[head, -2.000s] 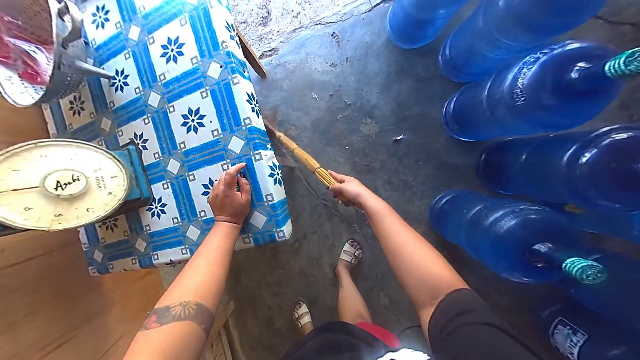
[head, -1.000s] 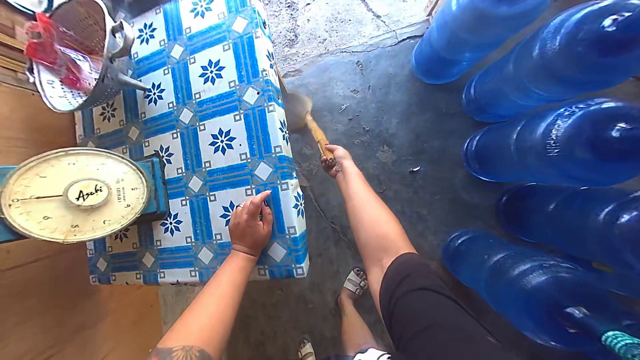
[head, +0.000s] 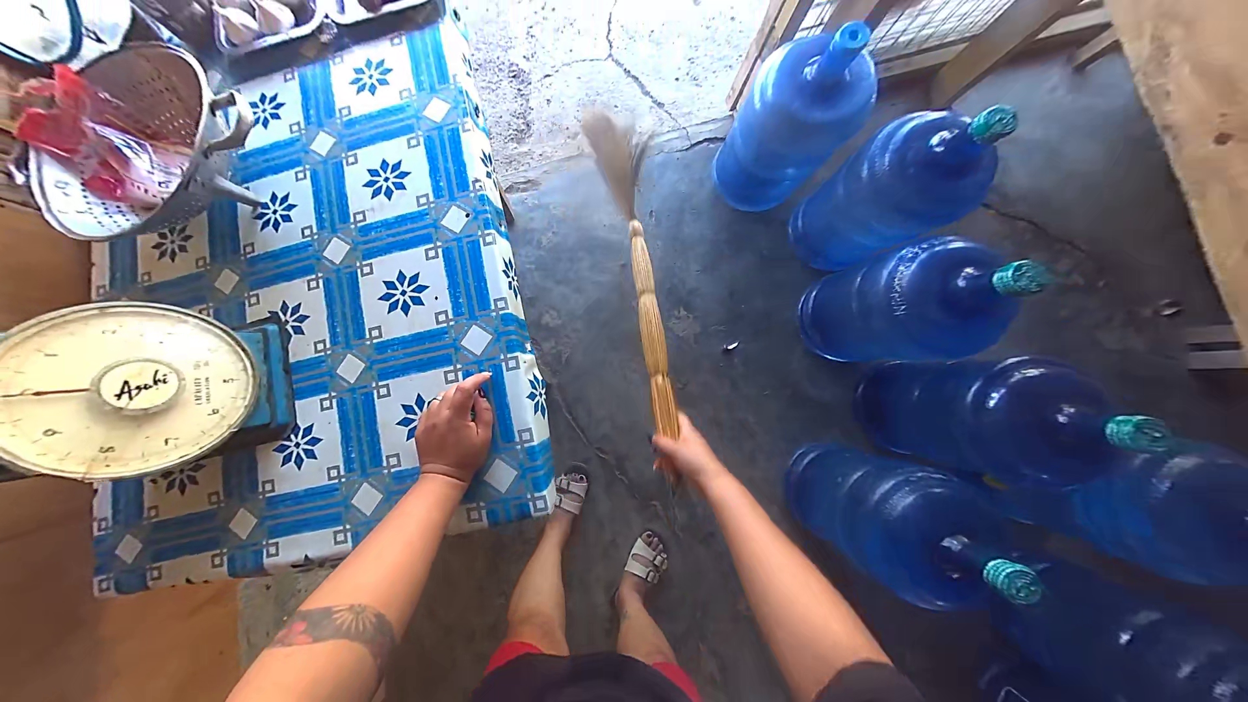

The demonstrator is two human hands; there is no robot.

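Observation:
My right hand is closed around the lower end of the handle of a soft broom. Its blurred bristles point away from me over the dark concrete floor, near the paler slab. On the table's blue and white patterned cloth, close to the near right corner, rests my left hand, holding nothing, with fingers partly curled and the index finger extended.
An Asahi dial scale and a metal colander with red plastic in it stand at the left. Trays of garlic are at the far table edge. Several blue water jugs line the right. A small scrap lies on the floor.
The broom's bristles were beside or under the table's edge and are now out over the open floor, farther ahead. My right hand still grips the handle; my left hand stays on the table.

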